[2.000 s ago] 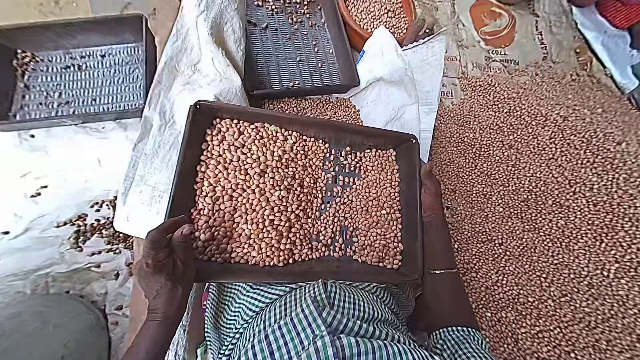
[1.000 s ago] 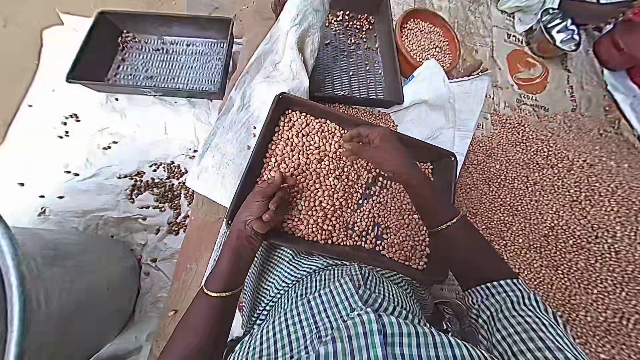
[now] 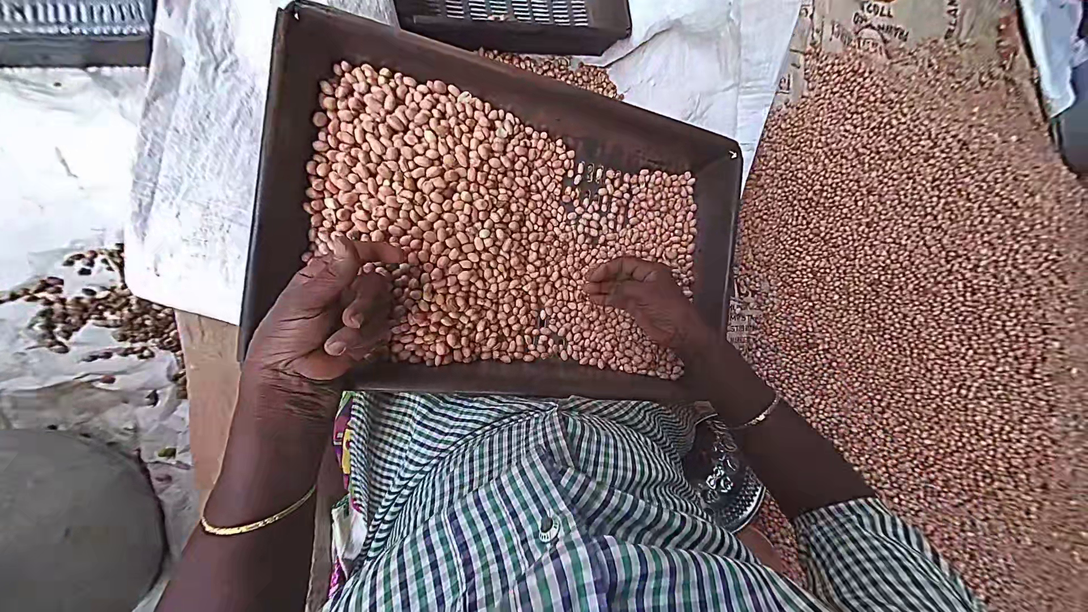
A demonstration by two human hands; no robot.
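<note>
A dark rectangular tray [image 3: 518, 387] with a slotted bottom lies across my lap, tilted in the view. Shelled peanuts [image 3: 442, 187] cover most of its bottom, larger ones at the left and smaller ones at the right. Over the tray's lower left corner is my left hand [image 3: 327, 314], palm partly up and fingers curled; whether a peanut is between them cannot be made out. My right hand [image 3: 642, 297] is over the smaller peanuts near the right side, fingers bent and close together, their tips on or just above the nuts. Any nut in them is hidden.
A large spread of peanuts [image 3: 918, 323] covers the sacking at the right. Beyond the tray lie a second dark slotted tray [image 3: 518, 34] and white woven sheeting [image 3: 195, 161]. Dark discarded bits [image 3: 102, 310] are scattered at the left, above a round grey object [image 3: 76, 518]. Another tray edge shows top left.
Two seconds ago both hands held the tray by its sides; since then they have come over the peanuts. From one second ago, the right hand has moved toward me. The view has shifted.
</note>
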